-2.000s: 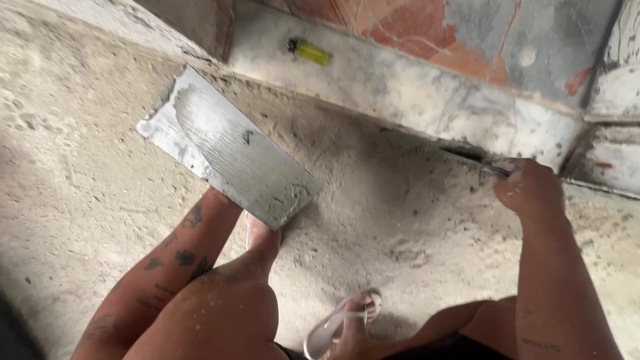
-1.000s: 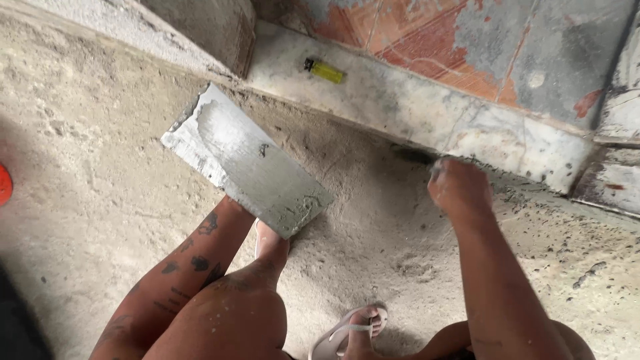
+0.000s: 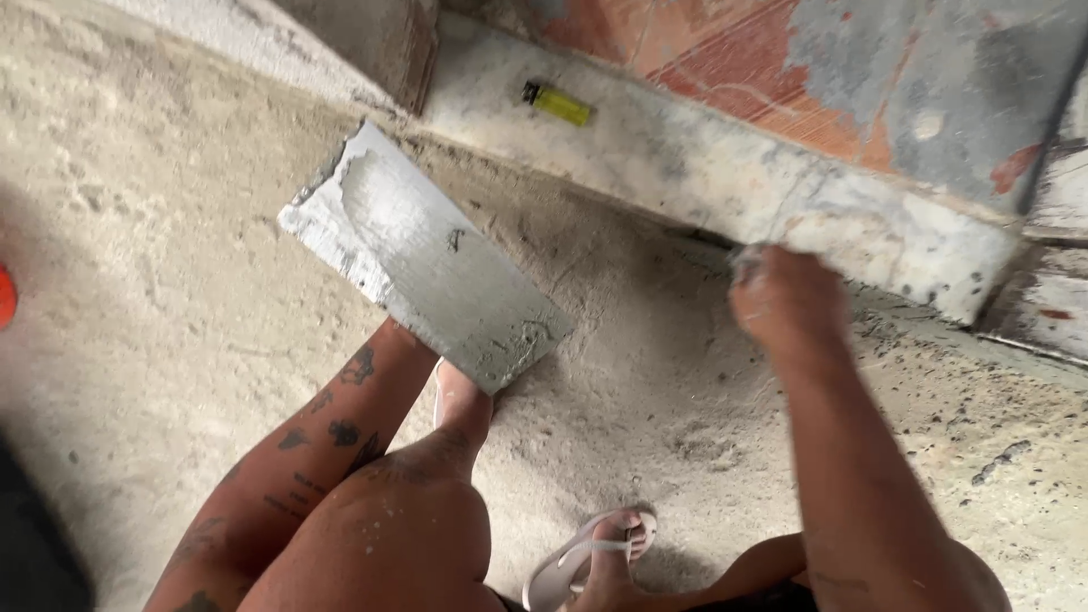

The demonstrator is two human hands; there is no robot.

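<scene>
A rectangular metal plastering trowel (image 3: 425,246), its face up and smeared with wet grey mortar, lies over my left hand, which it hides; only the wrist and forearm show below its edge. My right hand (image 3: 786,293) is closed around a small tool at the foot of the marble threshold (image 3: 680,161). The hand covers most of that tool, and a thin dark blade tip (image 3: 712,240) shows at the joint between threshold and floor. Fresh grey mortar (image 3: 901,313) runs along the joint to the right of the hand, with crumbs scattered on the rough concrete floor (image 3: 620,382).
A yellow lighter (image 3: 557,104) lies on the threshold. Beyond it are worn red and grey floor tiles (image 3: 765,59). A wall corner (image 3: 416,59) rises at the upper left. My sandalled foot (image 3: 595,557) is below, and an orange object (image 3: 5,296) shows at the left edge.
My right hand has moved left along the foot of the threshold from near its right end. The trowel is still held out over the left hand.
</scene>
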